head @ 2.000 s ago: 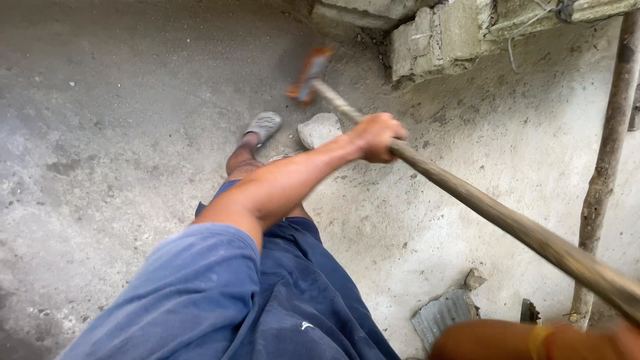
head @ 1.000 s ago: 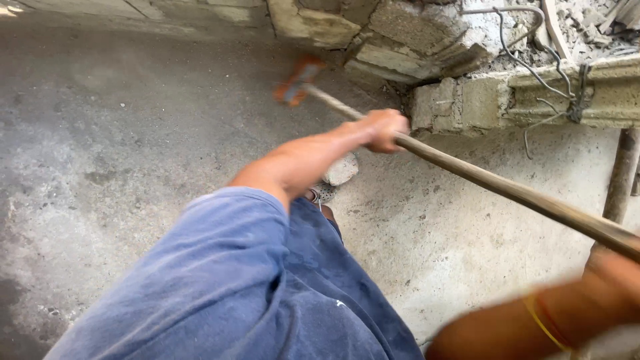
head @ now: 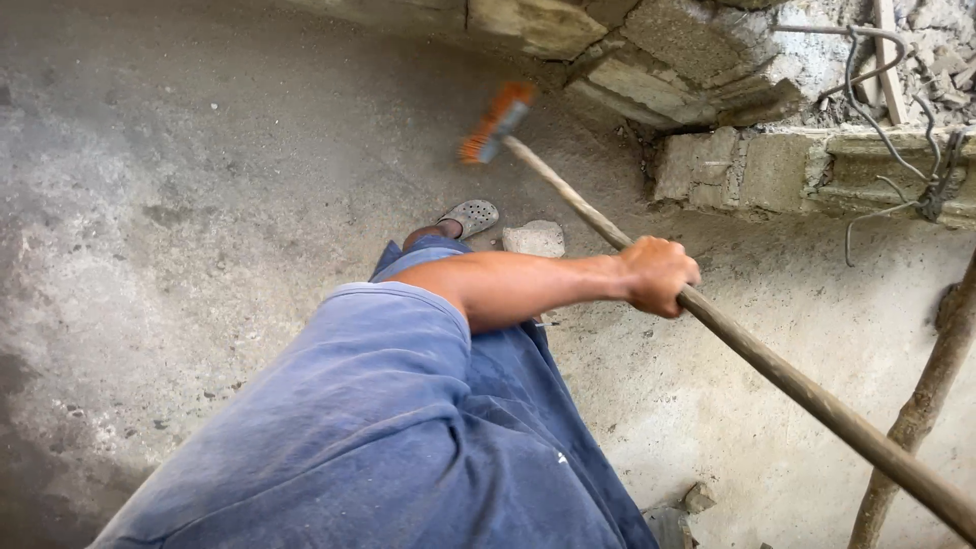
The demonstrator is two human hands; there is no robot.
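Observation:
My left hand (head: 657,276) is closed round the wooden handle (head: 793,377) of a long broom, right of centre. From the fist the handle runs up and left to a broom head (head: 499,122) with orange bristles and a grey block, slightly blurred over the concrete floor (head: 252,191); whether the bristles touch it I cannot tell. The other way, the handle leaves the view at the lower right. My right hand is out of view. Below the broom head are a grey perforated clog (head: 471,217) on my foot and a pale stone chunk (head: 534,239).
A broken masonry ledge (head: 770,171) crosses the upper right, with bent metal rods (head: 877,137) sticking out and rubble (head: 942,69) behind. A rough wooden pole (head: 915,412) slants at the right. Small debris (head: 671,522) lies at the bottom.
My right hand and forearm, at the lower right before, have gone out of view. My left hand still grips the handle. The clog, hidden one second ago, shows again.

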